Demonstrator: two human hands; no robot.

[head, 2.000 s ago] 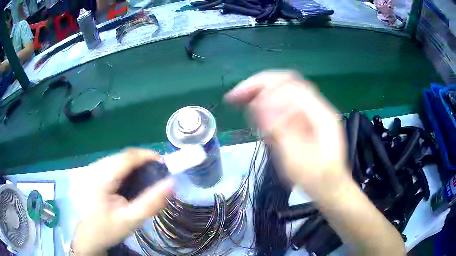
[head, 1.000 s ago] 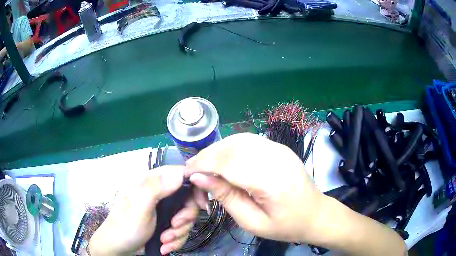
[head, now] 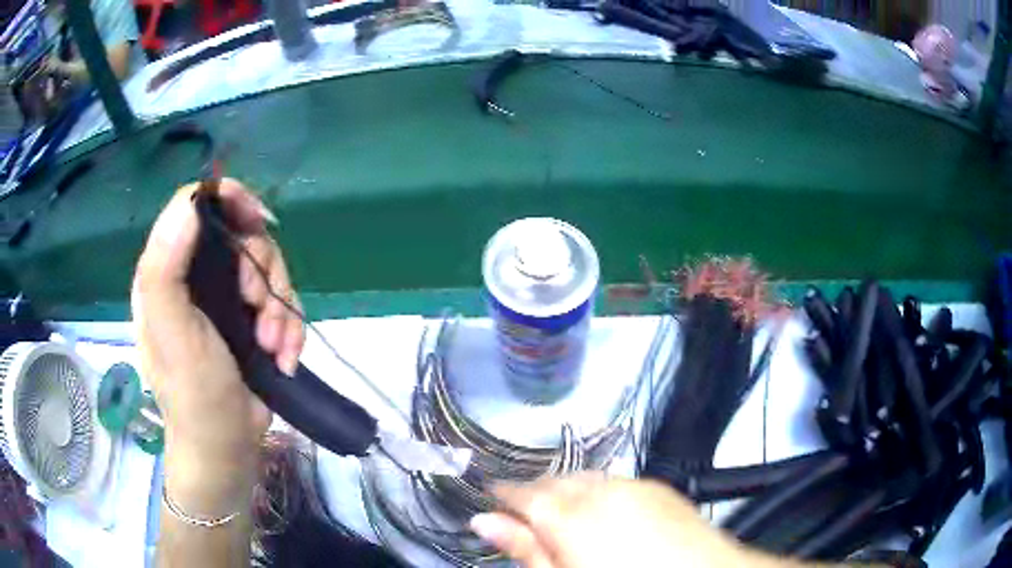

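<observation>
My left hand is raised at the left and grips a black sleeve, tilted down to the right. Reddish wire ends show at its top and a thin black wire trails beside it. A small whitish piece shows at the sleeve's lower end. My right hand, blurred and cut off by the bottom edge, is low over the curved metal bands; whether its fingers hold anything is unclear. The can stands behind the bands.
A black wire bundle with reddish ends and a pile of sleeves lie at right. A small fan and a green spool are at left. Banded pieces lie on the green belt. A person is at upper left.
My left hand has moved up and left with the sleeve. My right hand has parted from it and moved down. The whole view has shifted, so the can appears further right.
</observation>
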